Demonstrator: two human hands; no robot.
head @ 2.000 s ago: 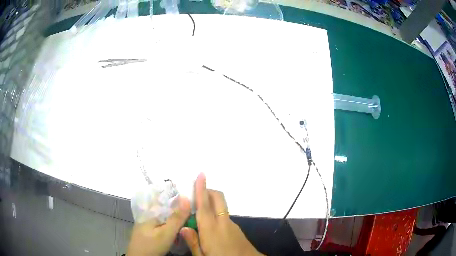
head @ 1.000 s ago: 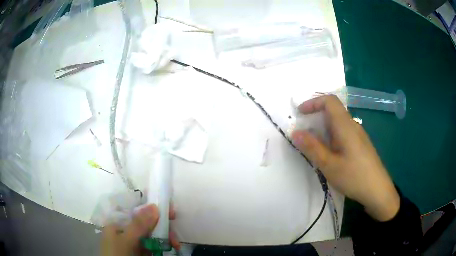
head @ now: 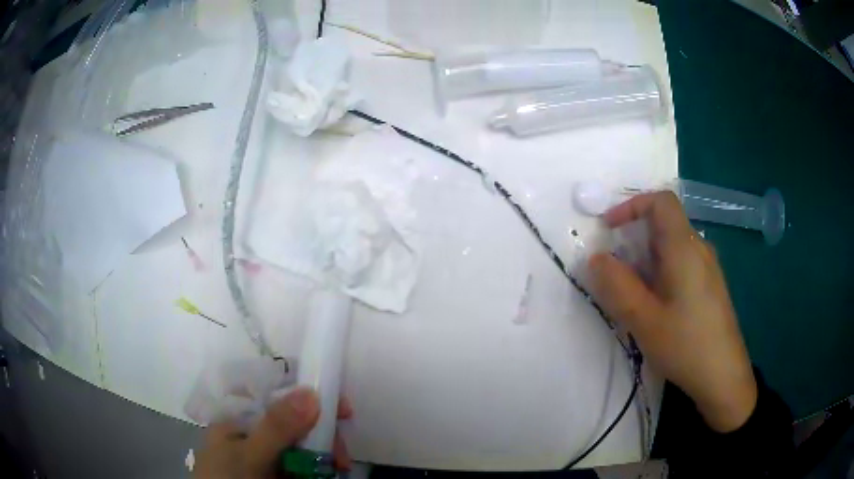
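Observation:
My left hand (head: 272,435), at the bottom edge, is closed around a white-filled syringe barrel (head: 323,365) with a green cap (head: 309,462) at its lower end. The barrel points up the sheet, its far end at a crumpled white tissue (head: 351,234) that hides the tip. A crinkled clear film (head: 229,388) is bunched at my left hand. My right hand (head: 669,299) is over the right side of the sheet, fingers curved and apart, near a small round white thing (head: 590,196). A pale blurred patch shows between its fingers; I cannot tell what it is.
Two clear barrels (head: 581,103) lie at the back right, another (head: 735,208) at the sheet's right edge. A dark cable (head: 529,220) crosses the sheet. A greyish hose (head: 234,187), tweezers (head: 164,117), second tissue (head: 314,84), yellow needle (head: 187,306) and pink needle (head: 522,304) lie around.
My hands, earlier together at the front edge, are now apart; the right moved to the right side. The barrel came into view in my left hand. The view shifted slightly over the last second.

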